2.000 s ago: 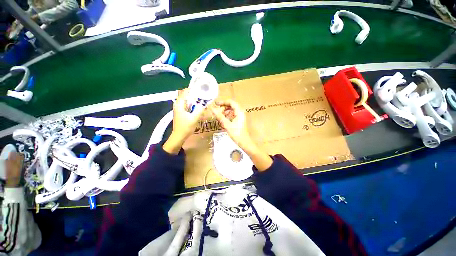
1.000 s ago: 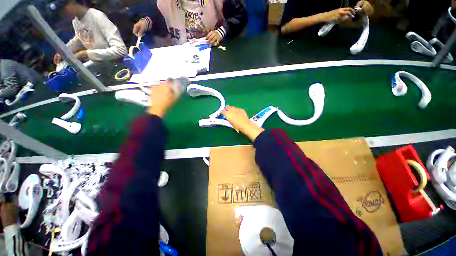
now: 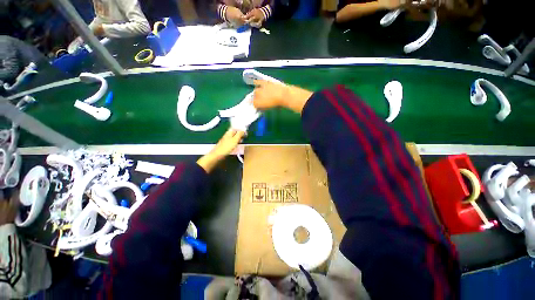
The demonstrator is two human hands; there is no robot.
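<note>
My right hand (image 3: 268,95) reaches over the green belt and is closed on a white curved housing (image 3: 262,77), partly hidden by the hand. My left hand (image 3: 227,145) is at the belt's near edge, its fingertips on the lower end of a white paddle-shaped part (image 3: 243,116) below my right hand. A blue tab (image 3: 261,126) shows just right of that part. Another curved housing (image 3: 186,108) lies on the belt to the left, its tail close to the part. A white roll (image 3: 317,237) lies on the cardboard (image 3: 255,234).
A red tape dispenser (image 3: 449,196) stands right of the cardboard, beside piled white parts (image 3: 504,196). Liner scraps (image 3: 111,167) and housings (image 3: 35,196) lie at left. More housings (image 3: 393,99) lie on the green belt (image 3: 328,126). Workers' hands (image 3: 243,16) show across it.
My right hand has moved up, across the belt. My left hand has come back from the far left to the belt's near edge. The view has shifted slightly.
</note>
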